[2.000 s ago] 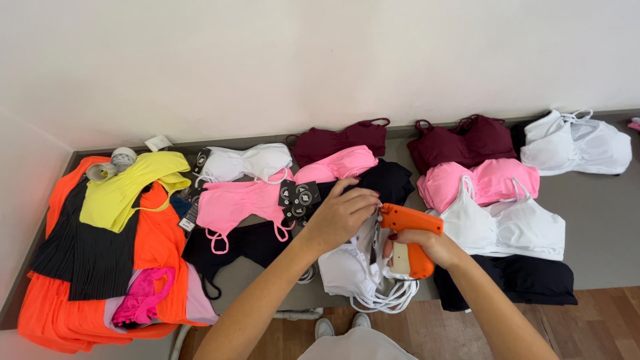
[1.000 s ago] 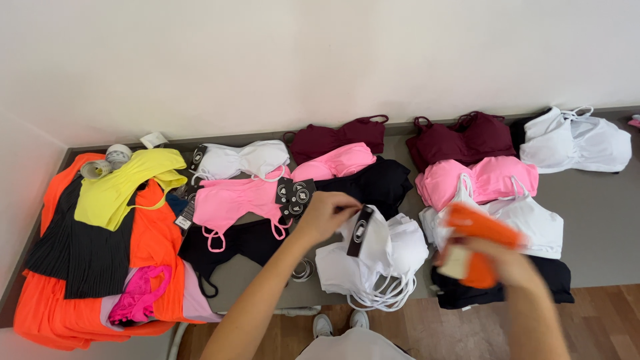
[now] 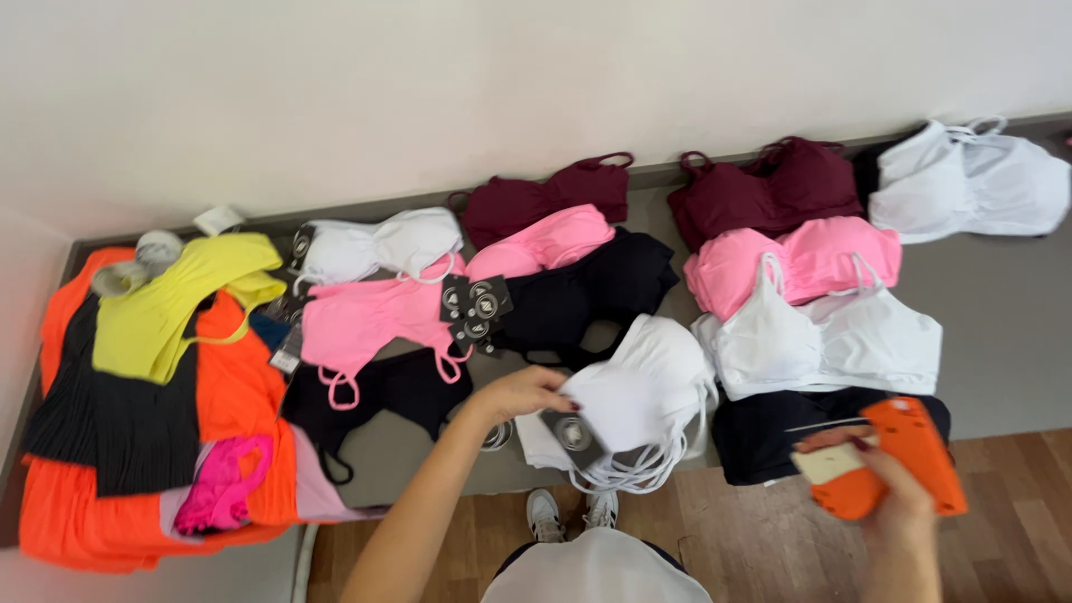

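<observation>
My left hand (image 3: 523, 394) pinches the edge of a white bikini top (image 3: 615, 402) at the front middle of the grey table; a black hang tag (image 3: 574, 435) hangs beside the fingers. White straps trail at its lower edge, next to more white tops (image 3: 670, 352). My right hand (image 3: 896, 477) grips an orange handheld tool (image 3: 917, 452), perhaps a price labeler or tagging gun, with a cream-coloured piece at its left. It is in front of a black top (image 3: 754, 440) at the table's front edge.
Maroon (image 3: 766, 188), pink (image 3: 804, 255) and white tops (image 3: 871, 343) lie at right. More tops and black tags (image 3: 481, 306) lie left of centre. Yellow (image 3: 167, 310), orange and black garments are piled far left. The wall (image 3: 502, 84) stands behind the grey table (image 3: 997, 335).
My right hand has moved right with the orange tool, away from the white tops. My left hand has come down slightly, and the black tag now hangs lower beside it.
</observation>
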